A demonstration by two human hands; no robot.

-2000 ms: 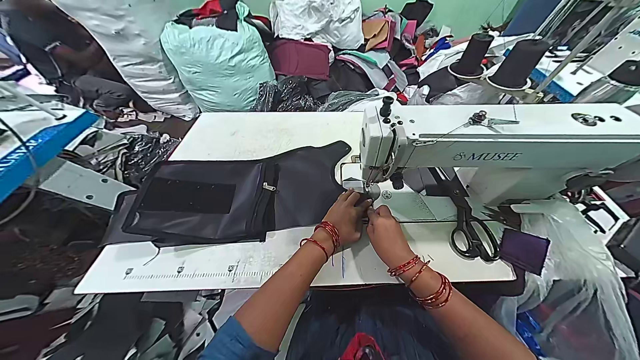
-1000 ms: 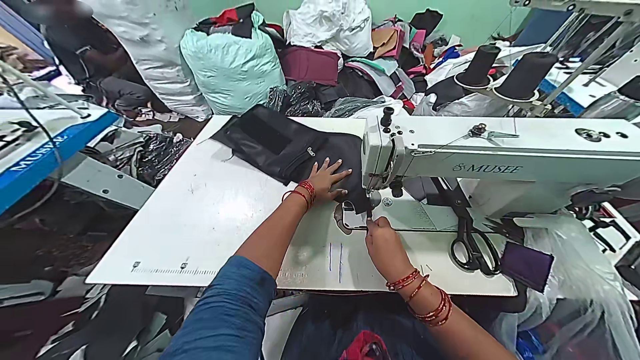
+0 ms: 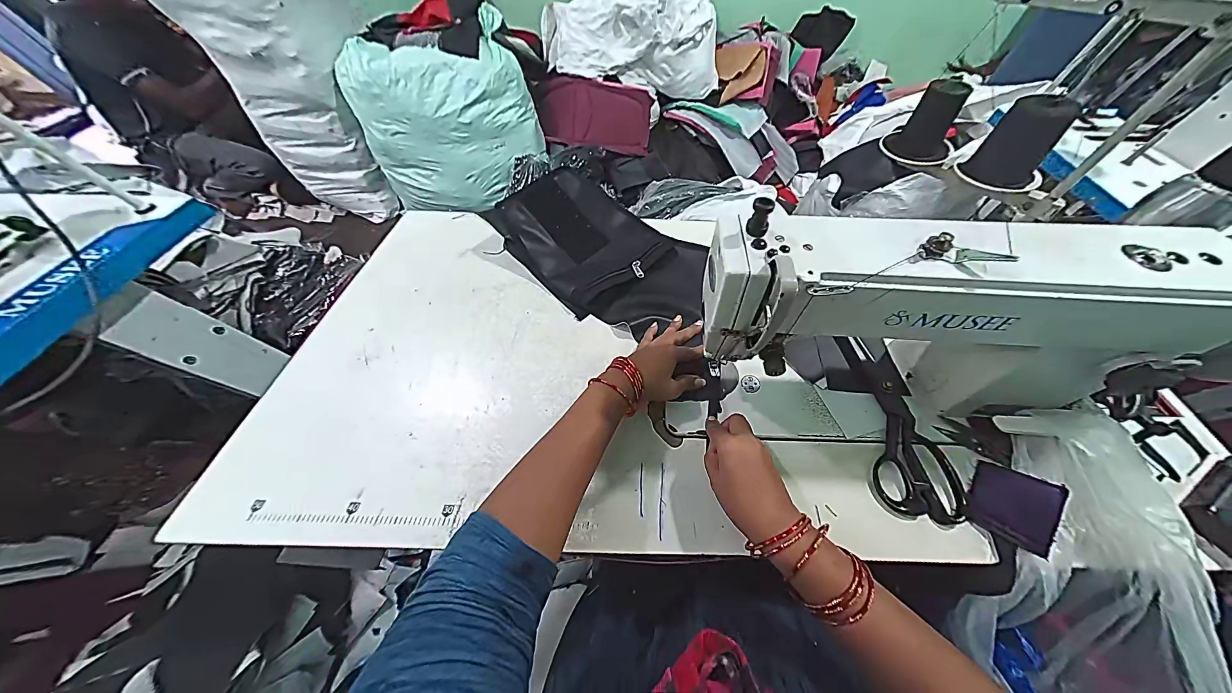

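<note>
A white sewing machine (image 3: 953,274) stands on the right of a white table (image 3: 433,385). A black fabric piece with a zipper (image 3: 597,250) lies beyond my left hand, angled up to the left, and its right end reaches the needle area. My left hand (image 3: 667,364) rests with spread fingers on the black material, left of the presser foot (image 3: 714,371). Just in front of the foot, my right hand (image 3: 736,462) pinches a narrow dark strip (image 3: 713,409). Large black-handled scissors (image 3: 910,452) lie right of my right hand.
A dark purple fabric piece (image 3: 1018,507) overhangs the table's right edge, beside clear plastic sheeting (image 3: 1097,481). Stuffed bags (image 3: 443,115) and fabric scraps are piled behind. Black thread cones (image 3: 1020,140) stand at the back right. A person (image 3: 183,96) sits at upper left.
The black zippered piece lay flat across the left of the table, then swung round toward the back. My left hand has moved from beside my right hand onto the material left of the needle.
</note>
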